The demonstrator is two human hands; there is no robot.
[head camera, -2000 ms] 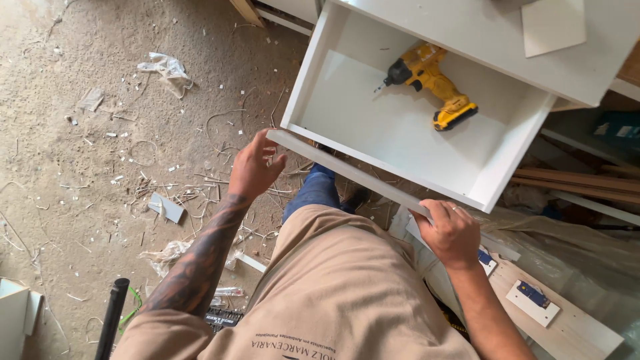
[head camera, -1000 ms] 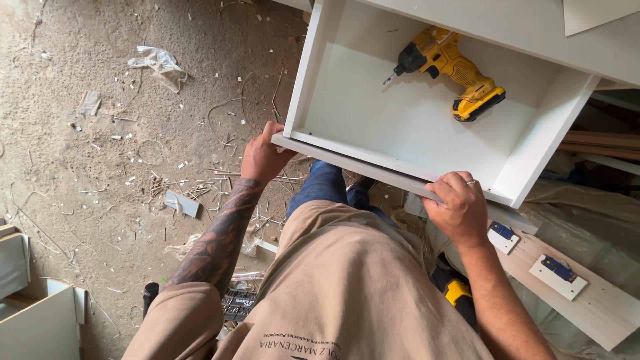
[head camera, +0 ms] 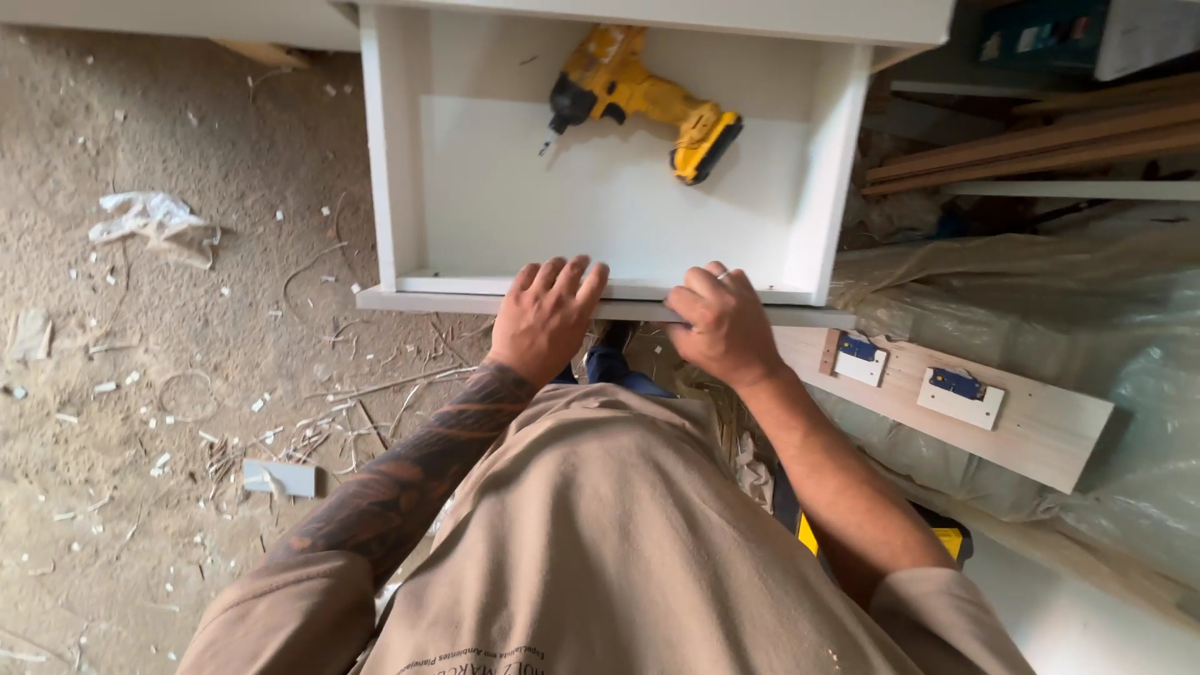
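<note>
A white drawer [head camera: 609, 197] stands pulled out of a white cabinet [head camera: 656, 19]. Along its near edge lies a narrow grey front panel [head camera: 422, 300]. My left hand [head camera: 548, 314] rests over the panel and the drawer's front wall, fingers on top, left of the middle. To its right, my right hand [head camera: 722, 323] grips the same edge with curled fingers, a ring on one of them. Inside the drawer a yellow and black cordless impact driver [head camera: 647, 98] lies on its side, its bit towards the left.
Scraps, a plastic bag [head camera: 155, 225] and a grey offcut [head camera: 279, 477] litter the floor at left. At right are a pale board [head camera: 1022, 422] with hinge-like blue and white fittings, plastic sheeting [head camera: 1153, 394] and brown wood strips [head camera: 1041, 141].
Both hands have moved inward from the panel's ends towards its middle. The panel, held apart from the drawer two seconds ago, is now against its front edge. The view has shifted.
</note>
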